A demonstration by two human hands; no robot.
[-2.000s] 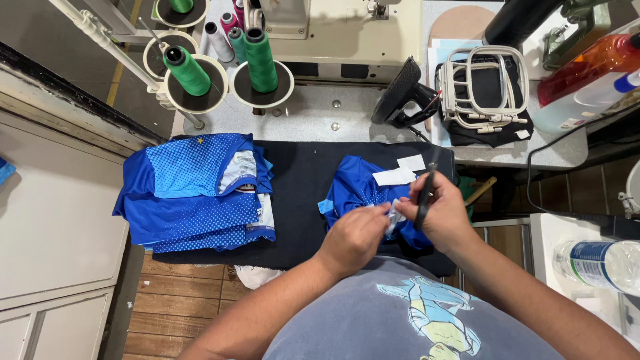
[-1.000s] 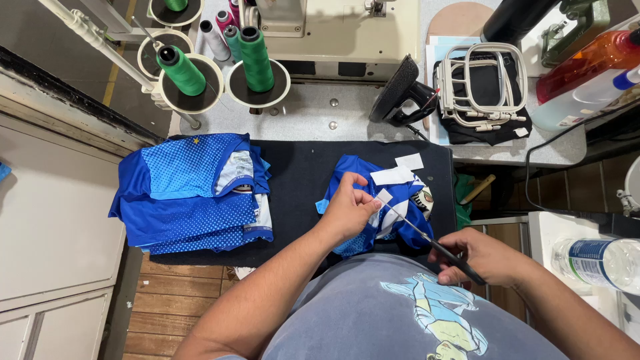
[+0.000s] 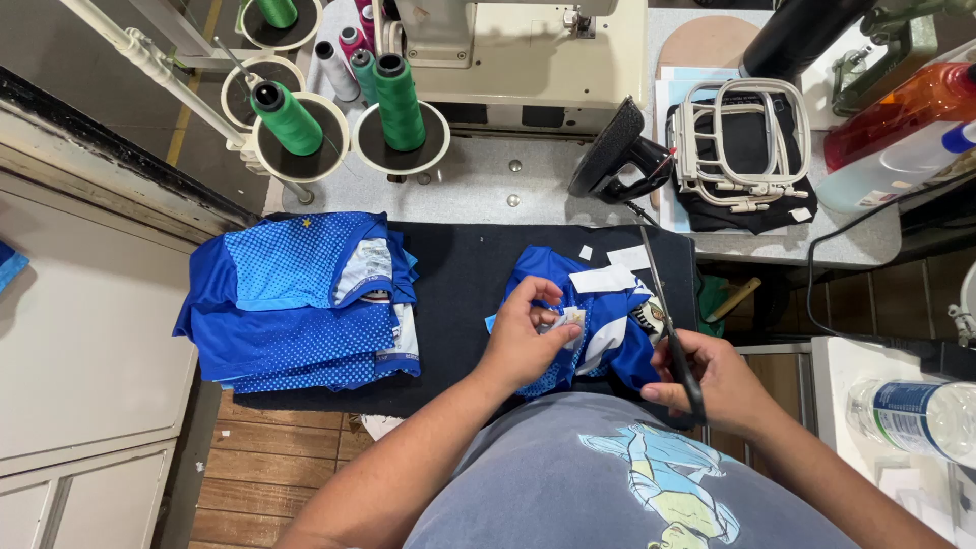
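A blue printed garment (image 3: 545,263) lies bunched on a black cloth (image 3: 465,305). Over it, my left hand (image 3: 530,324) pinches a small white piece of backing (image 3: 576,319) that seems joined to the garment. My right hand (image 3: 713,377), at the garment's right side, holds scissors (image 3: 675,347) by their black handles, with the long blades pointing up and away from me. White cut pieces (image 3: 602,279) rest on the garment and the cloth. Left of my hands lies a stack of folded blue shirts (image 3: 305,305).
A sewing or embroidery machine (image 3: 526,61) stands at the back, with green thread cones (image 3: 400,110) to its left. An iron (image 3: 621,164) rests on the table beside stacked embroidery hoops (image 3: 740,145). Bottles (image 3: 903,122) stand at the far right, and a clear bottle (image 3: 911,415) lies nearer.
The scissors, earlier pointing toward the left hand, now point away from me. A small white piece now lies on the cloth beside the larger ones, where none showed before.
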